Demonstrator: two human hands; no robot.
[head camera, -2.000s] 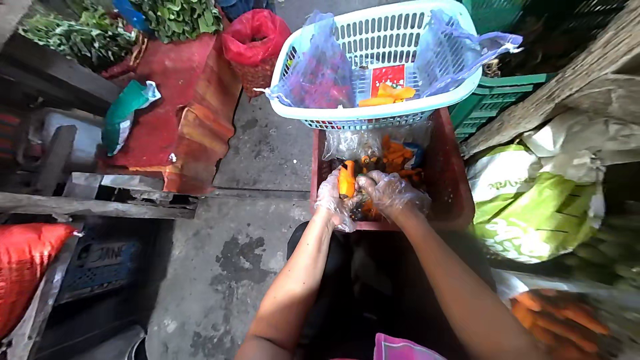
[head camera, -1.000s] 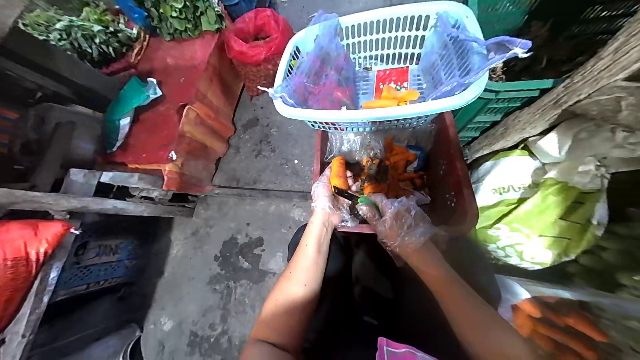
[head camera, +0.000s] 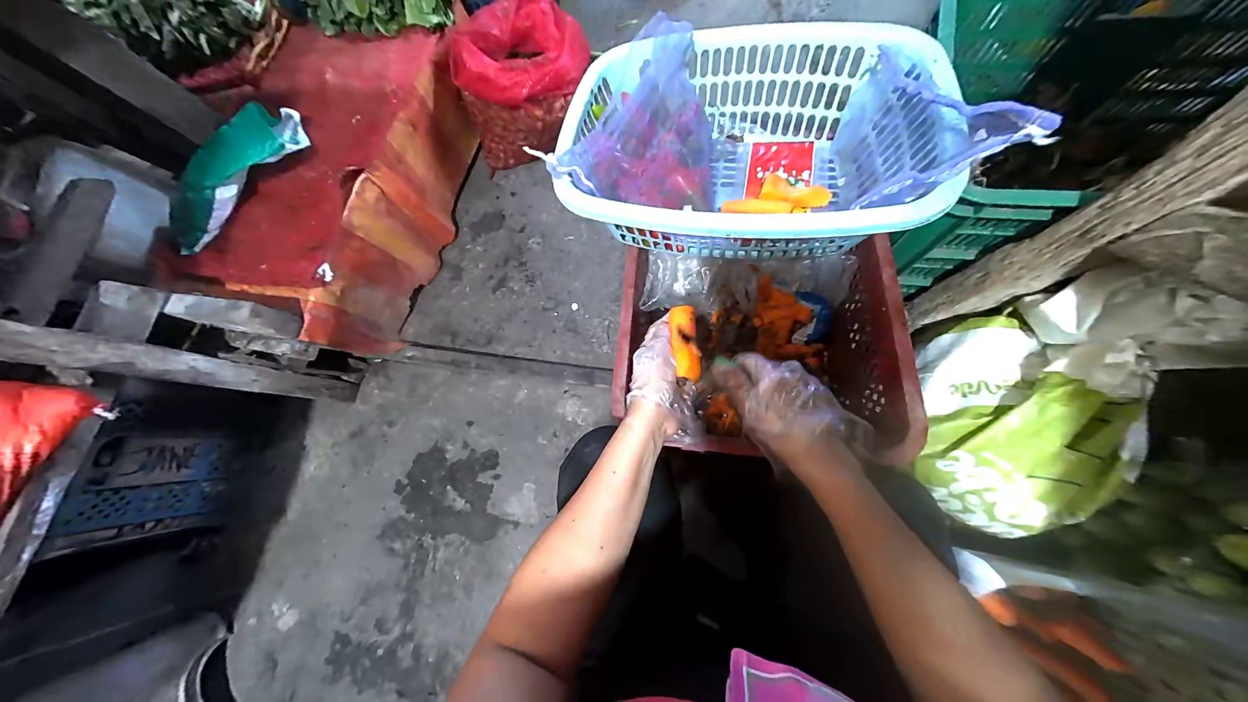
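My left hand (head camera: 660, 372), in a clear plastic glove, holds an orange carrot (head camera: 685, 343) with dark spots upright over a red plastic crate (head camera: 902, 390). Close on its right is my right hand (head camera: 780, 395), gloved too and blurred, closed around a small tool; only a bit of green handle (head camera: 723, 362) shows, and the blade cannot be made out. Below and beyond the hands, orange peelings and carrot scraps (head camera: 780, 317) lie in the crate. A light blue plastic basket (head camera: 760, 226) sits across the crate's far end, with orange carrot pieces (head camera: 777, 195) and mesh bags in it.
At the left stands a low table with a red cover (head camera: 322, 127), beside a red mesh sack (head camera: 517, 88). Green crates (head camera: 1014, 214) and a wooden post (head camera: 1082, 214) are at the right, above a green and white plastic bag (head camera: 1033, 419). More carrots (head camera: 1063, 629) lie lower right.
The carrot in my left hand leans more to the right at its lower end than a second ago. The tool in my right hand, whose dark blade showed then, is now blurred.
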